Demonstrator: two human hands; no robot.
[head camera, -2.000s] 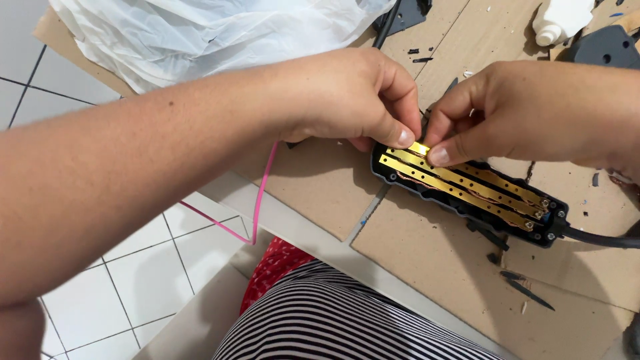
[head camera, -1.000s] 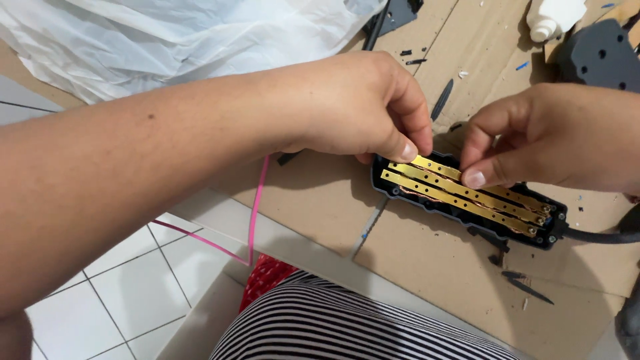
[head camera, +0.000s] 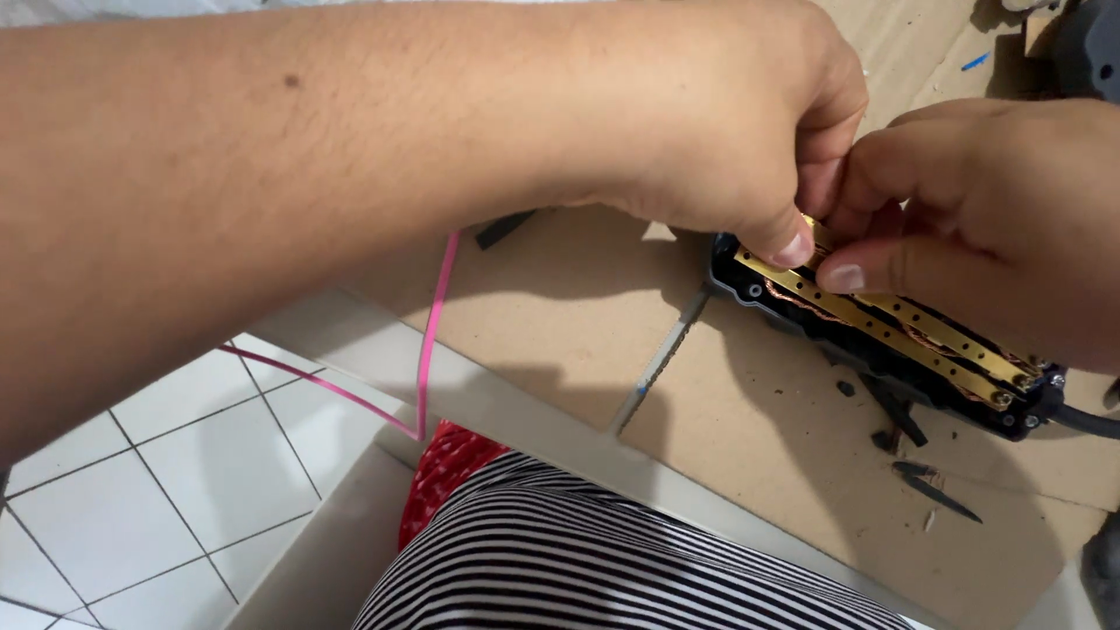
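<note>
An opened black plastic power strip housing (head camera: 910, 389) lies slanted at the right, with long perforated brass contact strips (head camera: 884, 332) and twisted copper wire (head camera: 801, 302) inside. My left hand (head camera: 787, 149) reaches over its upper left end, the thumb on the brass. Close against it, my right hand (head camera: 971, 210) has thumb and forefinger at the neighbouring strip. Both sets of fingertips nearly meet, and whether they pinch the brass or only press on it is hidden. A black cable (head camera: 1085, 422) leaves the housing's right end.
Cardboard (head camera: 542, 306) covers the work surface. Black plastic scraps (head camera: 936, 492) lie below the housing, and a blue scrap (head camera: 976, 61) above. A thin saw-toothed blade (head camera: 661, 363) lies left of the housing. Pink cord (head camera: 429, 350) hangs over the table edge. A dark plastic part (head camera: 1089, 52) stands at upper right.
My two hands have come closer together over the upper left end of the housing. The view has shifted, so the white plastic bag now shows only at the top edge.
</note>
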